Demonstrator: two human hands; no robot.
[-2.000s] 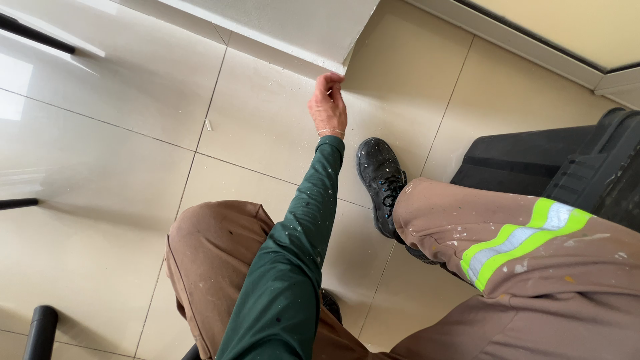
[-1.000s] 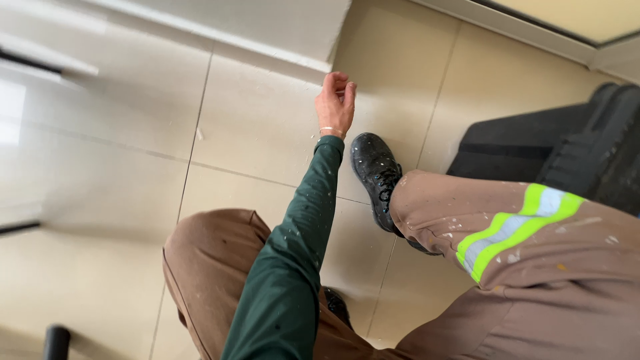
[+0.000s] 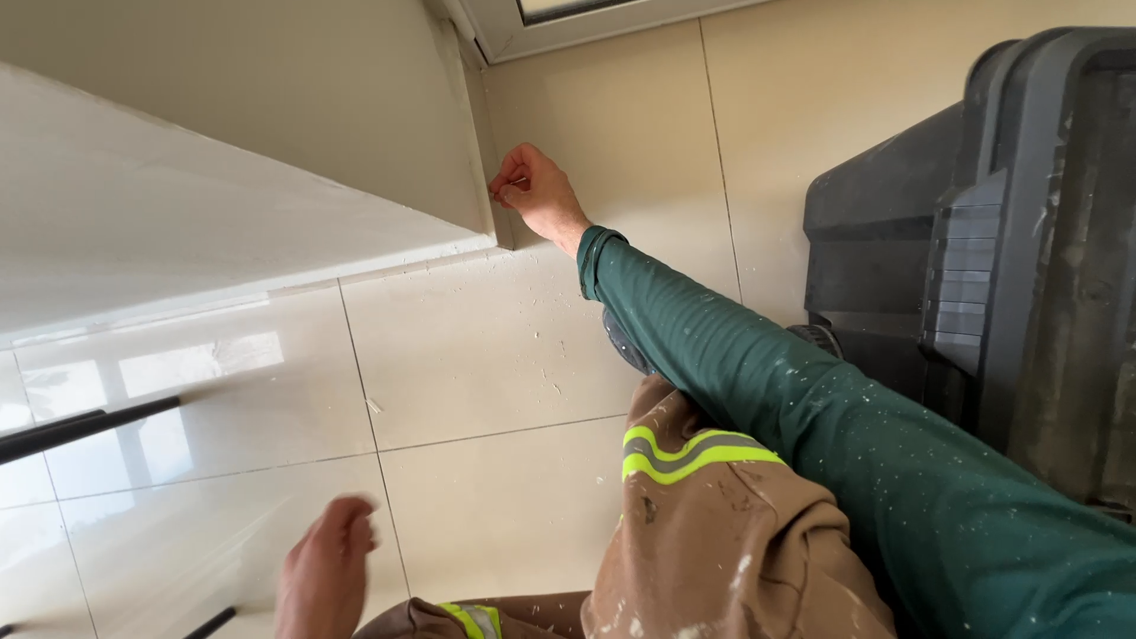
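Note:
My right hand, in a green sleeve speckled with white, reaches in from the right to the end of a low skirting strip at the base of a pale wall. Its thumb and fingertips are pinched together against the strip's edge; whether something thin is between them cannot be told. My left hand is lower left, blurred, fingers curled, above the tiled floor, with no object visible in it. Small pale shavings are scattered on the floor beside the wall's corner.
A large dark plastic case stands at the right. A metal door or window frame is at the top. Black legs of furniture show at the left. My knee in brown trousers and part of a dark shoe lie below the right arm.
Only one hand was in view before, near the wall's corner; now both are. The view has shifted a lot, closer to the wall's corner and the case. The scattered shavings now show more clearly.

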